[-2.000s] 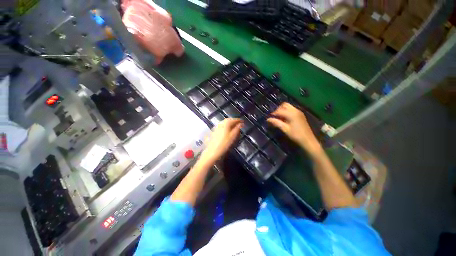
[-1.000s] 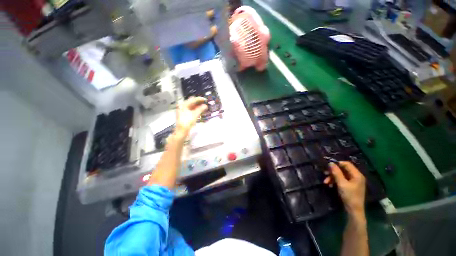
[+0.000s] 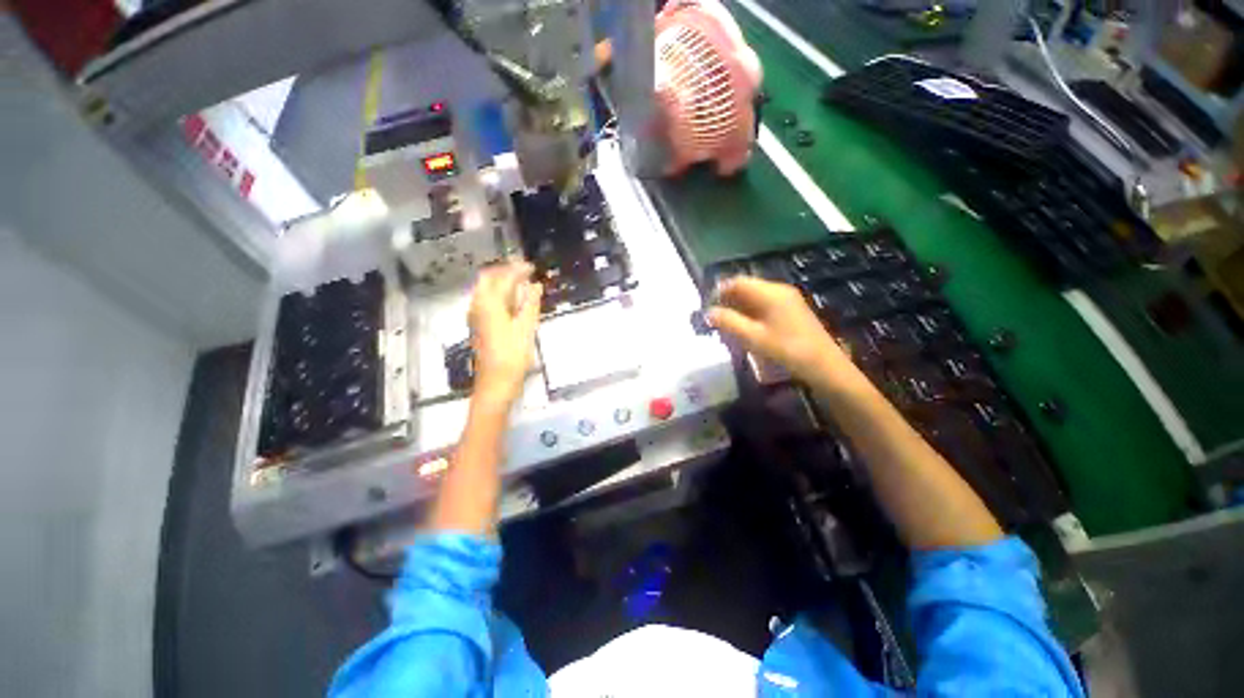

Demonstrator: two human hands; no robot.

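Note:
The right fixture is a black nest plate on the white machine, with dark parts and a few pale spots. My left hand is at its lower left corner, fingertips together; whether it holds a part cannot be told. My right hand is over the left edge of the black blister tray, with a small dark part at its fingertips, near the machine's right corner. The left fixture is filled with dark parts.
The front panel has round buttons and a red emergency stop. Screwdriver tooling hangs over the right fixture. A pink fan stands behind the machine's right corner. Stacked trays and loose parts lie on the green belt.
My right hand has moved from the tray's middle leftwards to the machine's corner. My left hand has moved slightly down from over the right fixture to its lower left corner.

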